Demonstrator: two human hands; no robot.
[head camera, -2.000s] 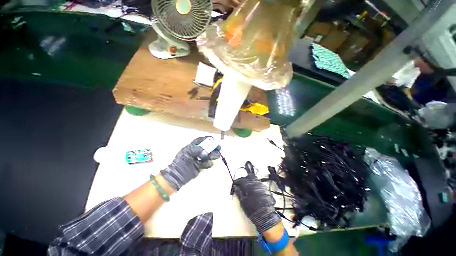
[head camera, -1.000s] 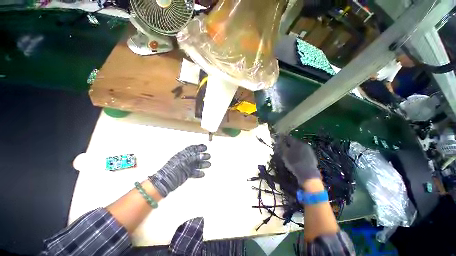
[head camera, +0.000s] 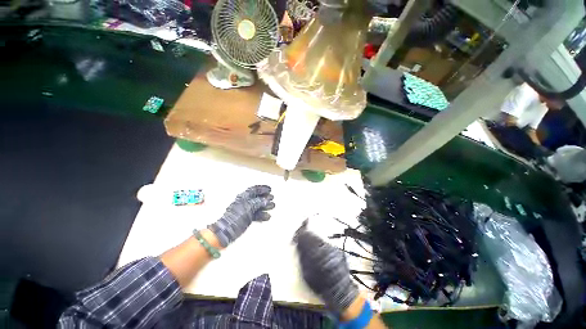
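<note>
My left hand (head camera: 244, 215), in a grey striped glove, is over the white work board (head camera: 225, 263), with its fingers partly curled and nothing visible in it. My right hand (head camera: 324, 266), gloved and blurred, is over the board left of the black cable pile (head camera: 421, 244); whether it holds a lead cannot be told. A teal circuit board (head camera: 188, 197) lies on the board left of my left hand. The white nozzle (head camera: 295, 141) points down above and between the hands.
A wooden platform (head camera: 218, 122) behind the board bears a desk fan (head camera: 246, 32) and a yellow-handled tool (head camera: 331, 148). A metal post (head camera: 443, 128) slants at right. A clear plastic bag (head camera: 517, 257) lies beyond the cables. Another circuit board (head camera: 153, 104) lies on the green surface. A person is at upper right.
My right hand has moved left from the cable pile to over the board. The whole view has shifted. The light piece held in my left hand two seconds ago is no longer seen there.
</note>
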